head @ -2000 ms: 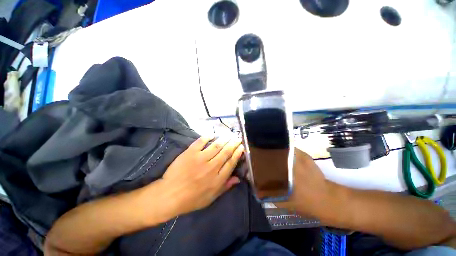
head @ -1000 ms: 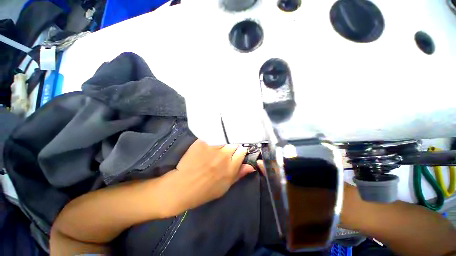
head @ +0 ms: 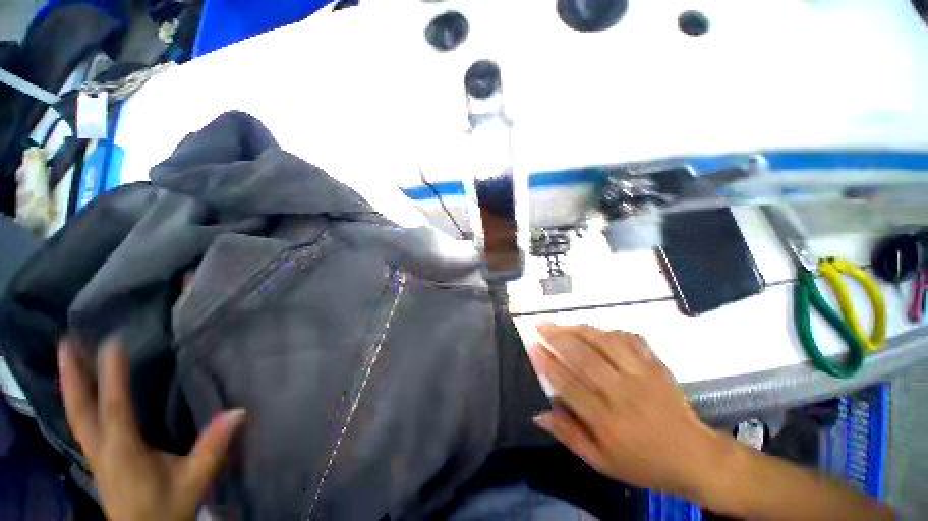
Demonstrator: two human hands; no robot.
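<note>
A large dark grey garment piece point(head: 427, 366) lies rumpled on the white table and hangs over my lap, with a light stitch line down its middle. Its upper right edge reaches the metal lever point(head: 499, 198) of the white sewing machine head point(head: 326, 112). My left hand point(head: 142, 438) is blurred, fingers spread, over the cloth at lower left, and holds nothing visible. My right hand point(head: 621, 407) is palm down at the cloth's right edge, thumb apart from the fingers; no clear grip shows. The presser foot area point(head: 553, 267) is just right of the lever.
A black smartphone point(head: 710, 259) lies on the table. Scissors with green and yellow handles point(head: 829, 315) lie to its right, then a small black round item point(head: 895, 256). A ruler-marked strip point(head: 784, 377) runs along the front edge. Blue crates point(head: 865, 438) stand below.
My left hand has left the needle area and moved down left, opening. My right hand has come into full view at the cloth's right edge. The view has shifted, showing the smartphone.
</note>
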